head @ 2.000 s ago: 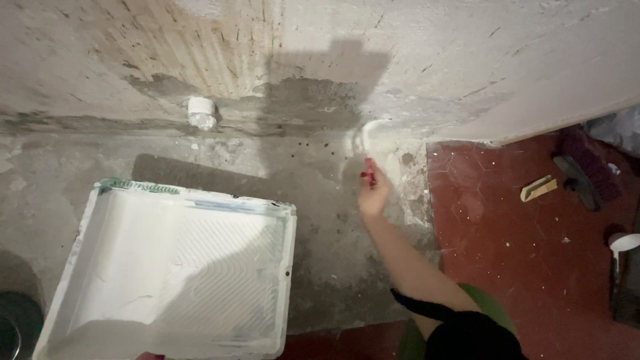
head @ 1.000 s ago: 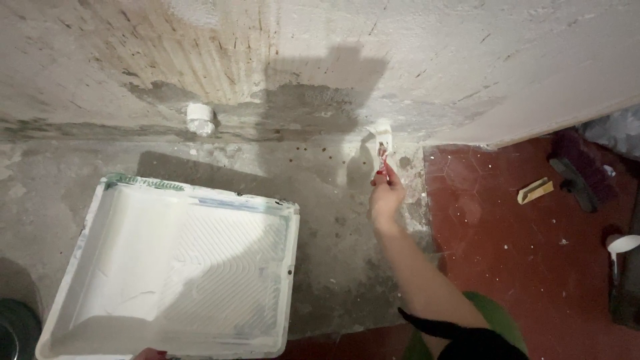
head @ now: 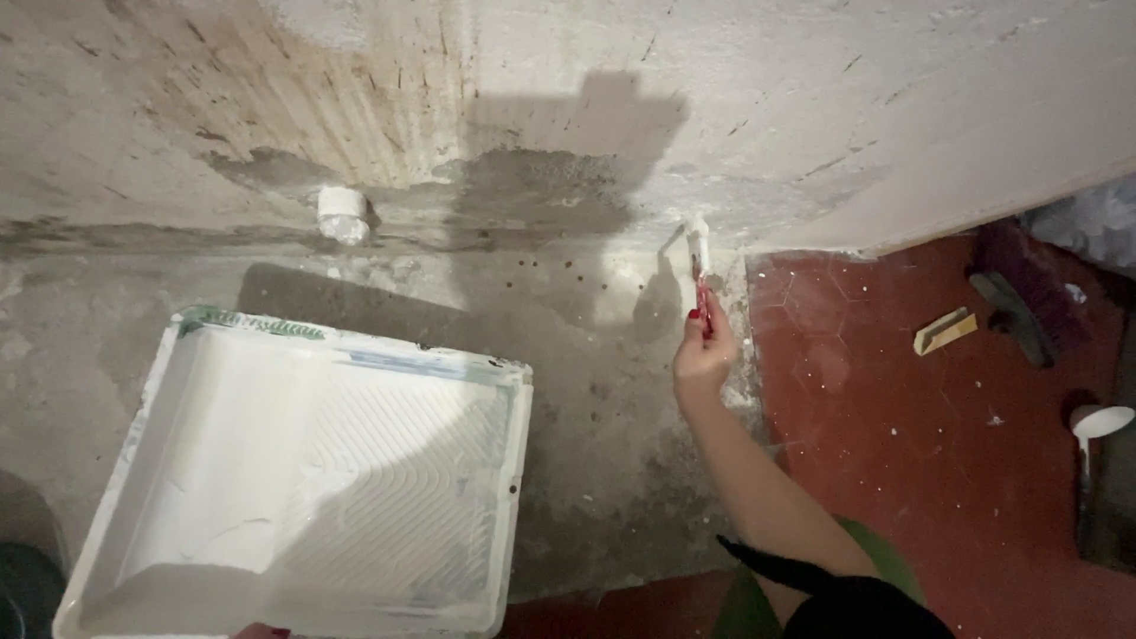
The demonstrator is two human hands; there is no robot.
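Note:
My right hand point(head: 706, 351) is closed around the red handle of a paintbrush point(head: 700, 253), whose white-coated bristles touch the base of the plastered wall point(head: 754, 115) near its right end. At the bottom edge, fingertips of my left hand point(head: 263, 631) show at the near rim of a paint tray point(head: 522, 444); the rest of that hand is hidden. White paint lies in the tray's smooth left part and coats its ribbed right part. Green and blue smears mark the far rim.
A white pipe stub point(head: 342, 215) sticks out at the wall's foot. Grey concrete floor point(head: 595, 399) meets red hexagonal tiles point(head: 834, 382). On the right lie a folded yellowish piece point(head: 945, 332), a brush head with purple bristles point(head: 1021, 293) and a white-topped object point(head: 1102, 421). A dark round container point(head: 27, 590) stands lower left.
My right hand and the paintbrush have shifted slightly along the foot of the wall, first back from it, then a little to the right. The tray has stayed in place.

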